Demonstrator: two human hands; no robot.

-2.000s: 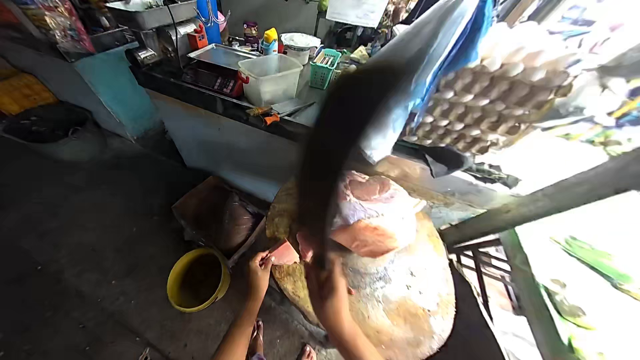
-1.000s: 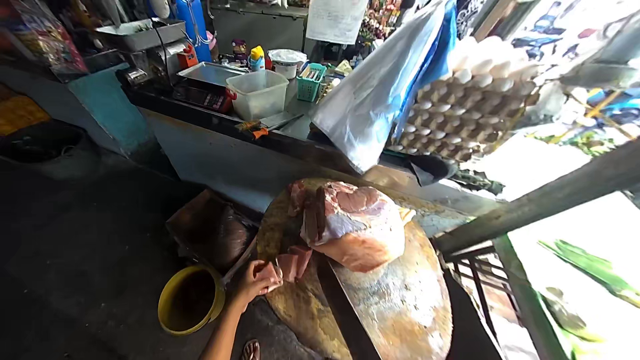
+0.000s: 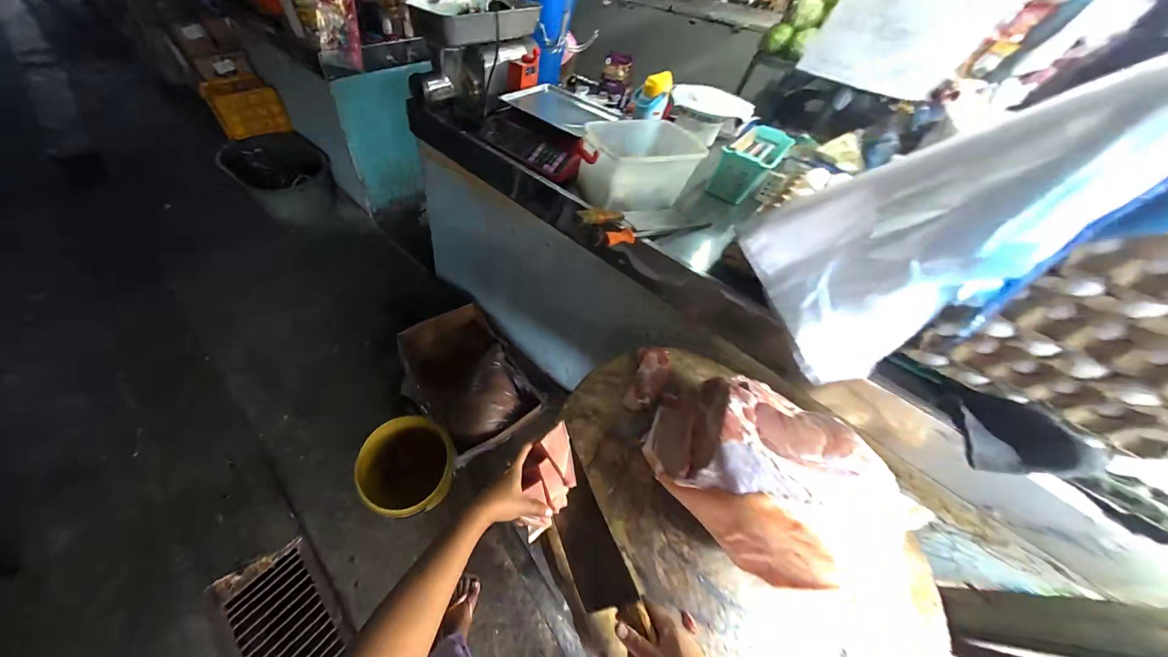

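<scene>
My left hand (image 3: 511, 493) grips several slices of raw meat (image 3: 550, 470) at the left edge of a round wooden chopping block (image 3: 675, 566). At the block's near edge my right hand (image 3: 662, 634) is closed on the handle of a cleaver (image 3: 593, 547), whose dark wide blade points away from me, its far end next to the slices. A large skin-on cut of raw meat (image 3: 766, 484) lies on the block, right of the blade. A smaller meat piece (image 3: 650, 376) rests near the block's far edge.
Left of the block are an open cardboard box (image 3: 447, 342) with a plastic bag and a yellow bucket (image 3: 404, 465). Behind, a counter holds orange-handled knives (image 3: 618, 237), a clear plastic tub (image 3: 643, 164) and a scale (image 3: 538, 151). Egg trays (image 3: 1086, 338) and a hanging plastic sheet (image 3: 876, 246) are at right.
The cleaver, raised two seconds ago, is now low at the block's left edge. My left hand has gathered the meat slices that lay on the block a second ago. The view has swung left.
</scene>
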